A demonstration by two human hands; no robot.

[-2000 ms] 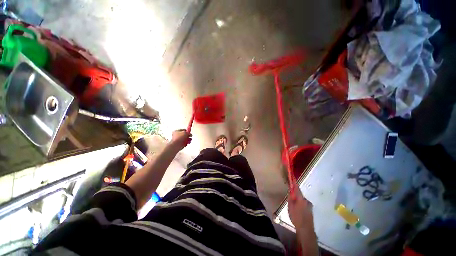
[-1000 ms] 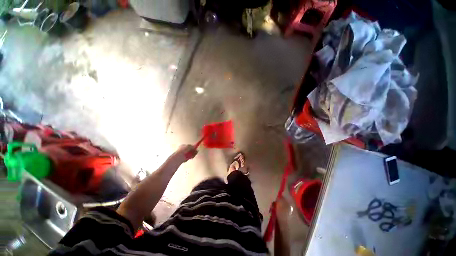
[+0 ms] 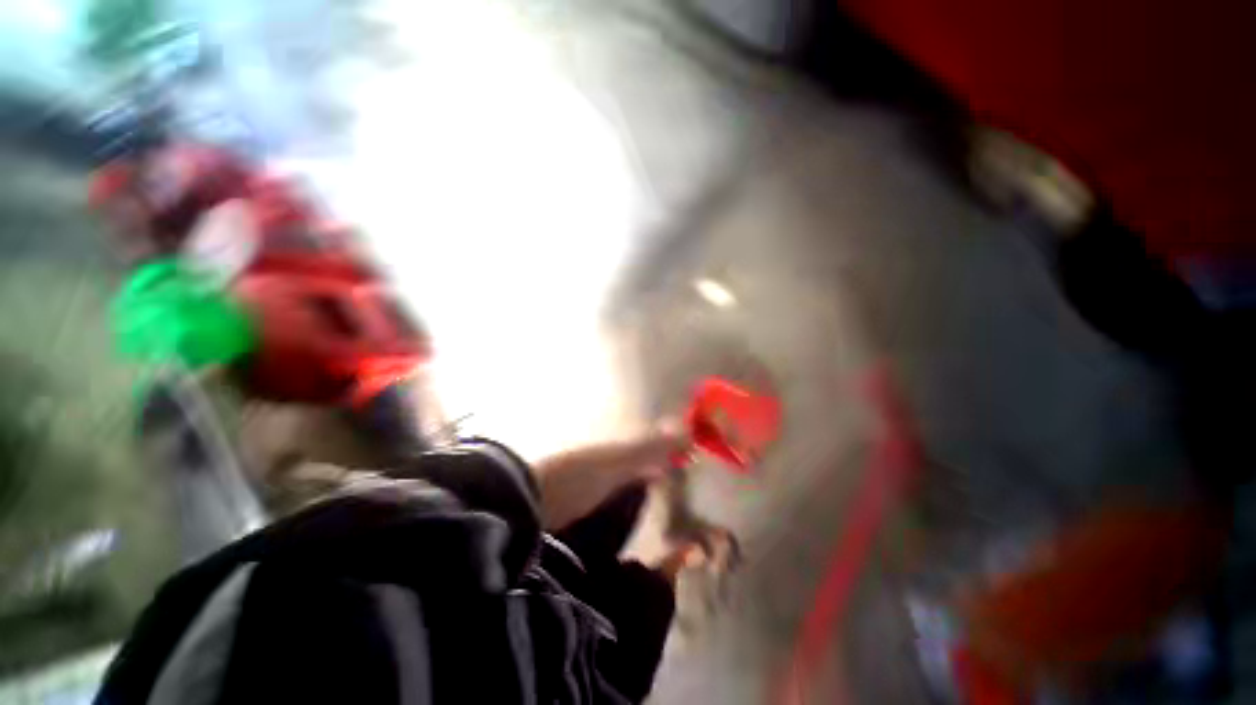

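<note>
The whole view is blurred. The red dustpan (image 3: 740,422) is held low over the concrete floor, right of centre. My left hand (image 3: 664,449) is at its near side, closed on its handle; the fingers are smeared by motion. The broom (image 3: 851,544) shows as a red streak slanting from right of centre down to the bottom edge, with its head end up. My right hand is not in the picture. A foot in a sandal (image 3: 703,545) stands just below the dustpan.
A green watering can or jug (image 3: 179,320) and red objects (image 3: 310,324) are at the left. A large red shape (image 3: 1102,103) fills the upper right. A blurred orange-red object (image 3: 1095,585) is at the lower right. A small pale scrap (image 3: 715,292) lies on the floor.
The view has swung and blurred; the white table, phone and cloth heap are no longer recognisable. The dustpan appears further right, still in my left hand. My right hand has left the picture.
</note>
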